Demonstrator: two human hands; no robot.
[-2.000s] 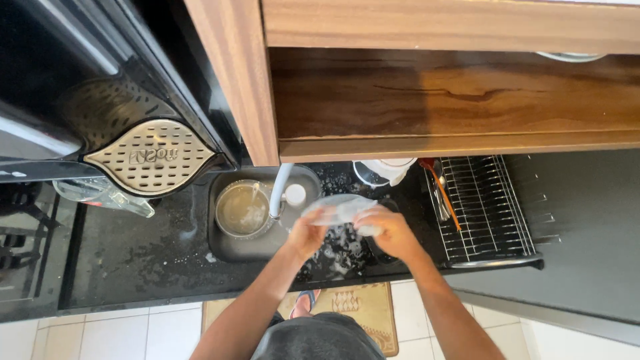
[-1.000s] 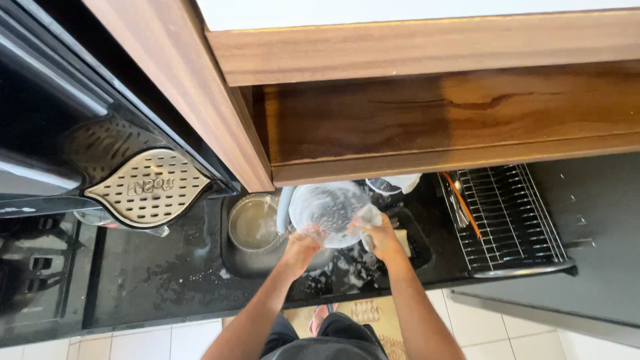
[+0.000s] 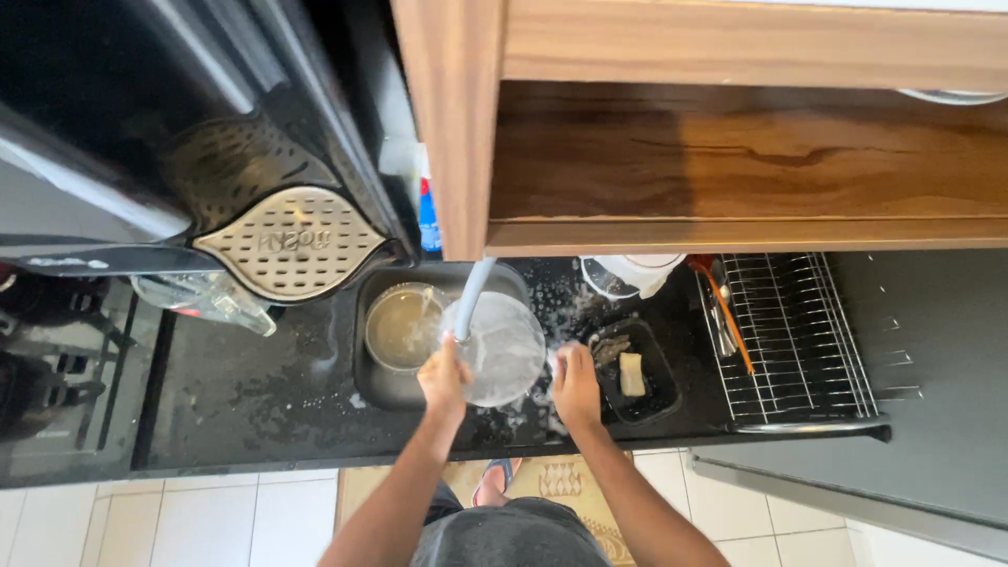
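Note:
A clear, round, soapy lid or dish [image 3: 508,354] is tilted under the grey faucet spout [image 3: 475,295], over the right part of the sink [image 3: 398,394]. My left hand [image 3: 445,378] grips its left edge near the spout's tip. Close to the right edge is my right hand [image 3: 573,382], fingers curled, with a little white foam or cloth at the fingertips; whether it touches the edge is unclear. A round container of cloudy water [image 3: 404,327] sits in the sink's left part.
A black tray [image 3: 661,386] holds a pale soap bar [image 3: 631,374] and a grey scrubber [image 3: 610,349]. Behind it are white dishes [image 3: 634,272]. A wire dish rack [image 3: 787,339] with utensils stands at right. The wooden cabinet [image 3: 594,236] overhangs the counter. A clear bottle [image 3: 228,303] lies at left.
The round clear piece has moved left, under the spout. My right hand has come away from the piece's upper right side, and the black tray with the soap bar now shows fully.

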